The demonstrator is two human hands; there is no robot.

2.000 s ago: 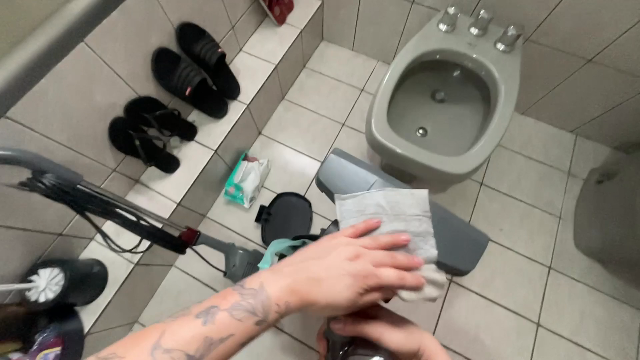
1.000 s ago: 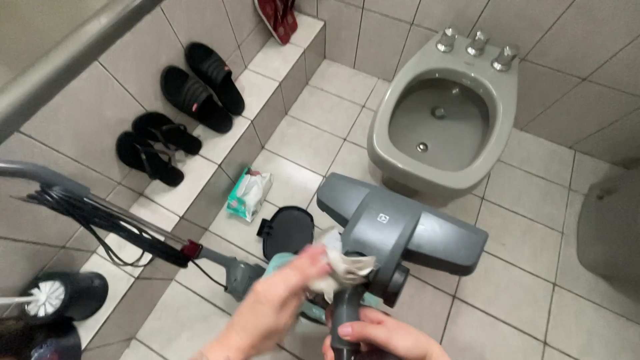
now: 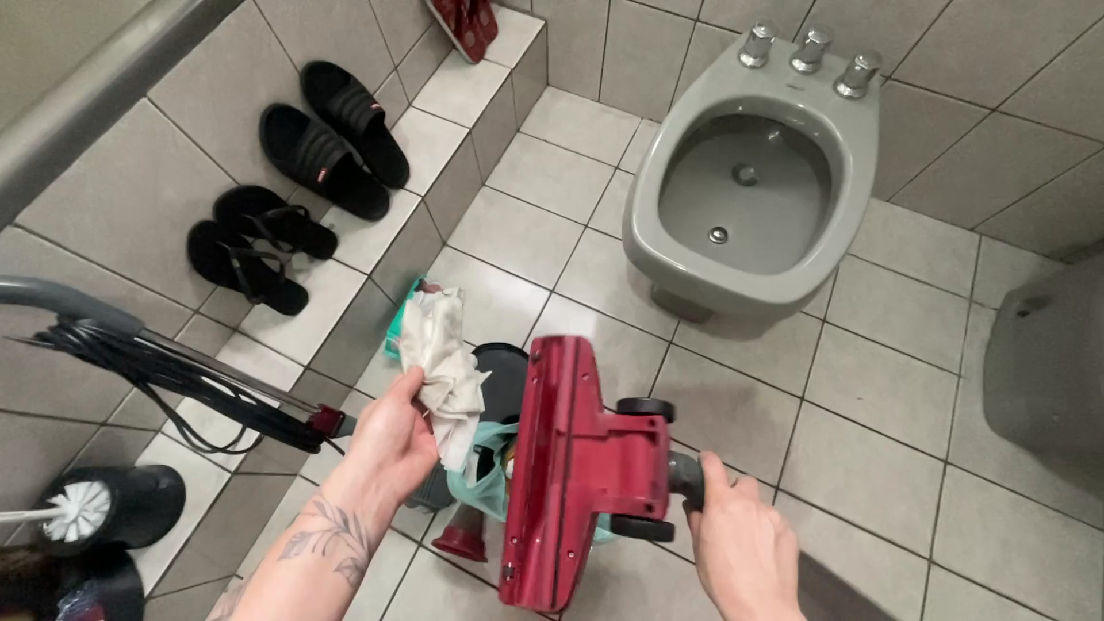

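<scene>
My left hand (image 3: pixel 397 431) pinches a crumpled whitish wipe (image 3: pixel 444 362) between thumb and fingers, left of the vacuum cleaner floor head (image 3: pixel 595 431). My right hand (image 3: pixel 742 526) grips the grey neck (image 3: pixel 686 479) of that head and holds it above the floor. The head's red underside, with its long slot and two black wheels, faces me. Partly behind it are a teal plastic bag (image 3: pixel 479 487) and a round black lid (image 3: pixel 502 379). A green and white wipes pack (image 3: pixel 397 323) lies behind the wipe, partly hidden.
A grey bidet (image 3: pixel 638 233) stands beyond the vacuum head. On the tiled ledge at left rest black slides (image 3: pixel 319 164), black flip-flops (image 3: pixel 250 259) and a toilet brush (image 3: pixel 78 513). A vacuum body's handle with a wound cord (image 3: pixel 172 371) leans at left. A grey bin-like fixture (image 3: pixel 1052 362) is at right.
The vacuum head has been turned over, from its grey top to its red underside. My left hand has moved off it to the left with the wipe, which was pressed on the head before.
</scene>
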